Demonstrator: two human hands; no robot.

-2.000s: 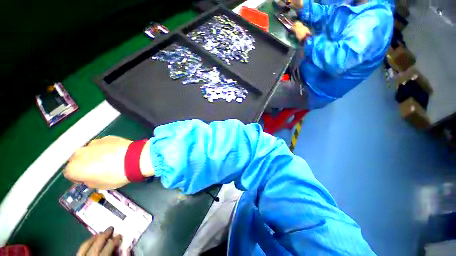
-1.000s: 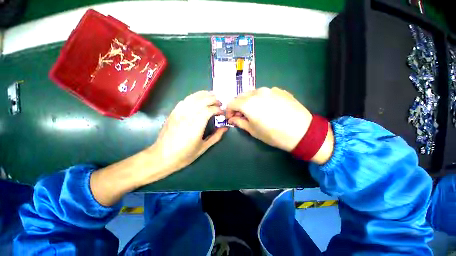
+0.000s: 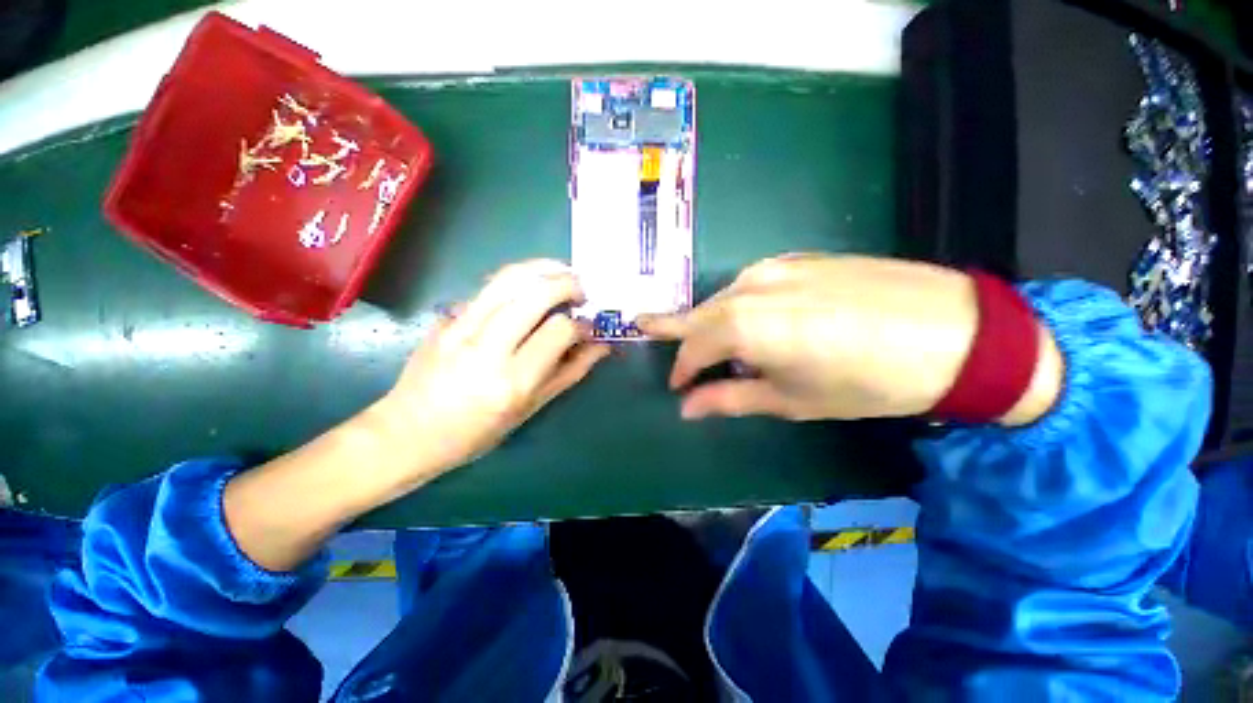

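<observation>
The open phone body (image 3: 605, 220) lies flat on the green bench top, its blue main board (image 3: 632, 116) at the far end and an orange and black ribbon connector (image 3: 649, 179) below it. A small blue-silver circuit board (image 3: 614, 324) sits at the near short end. My left hand (image 3: 502, 343) touches the near left corner with its fingertips. My right hand (image 3: 811, 337), with a red wristband, has its index fingertip at the board's right side; its thumb is apart from that finger. I see no part held in it.
A red bin (image 3: 309, 254) with thin gold strips stands at the left. A small part (image 3: 21, 282) lies at the far left. The black divided tray (image 3: 1051, 179) with heaped glittering boards (image 3: 1171, 206) is at the right. A white rail (image 3: 715, 39) runs behind the bench.
The view has turned from the tray and belt to the bench. Since one second ago, my right hand has shifted right and its fingers have spread, uncovering the small board. My left hand stays at the phone body.
</observation>
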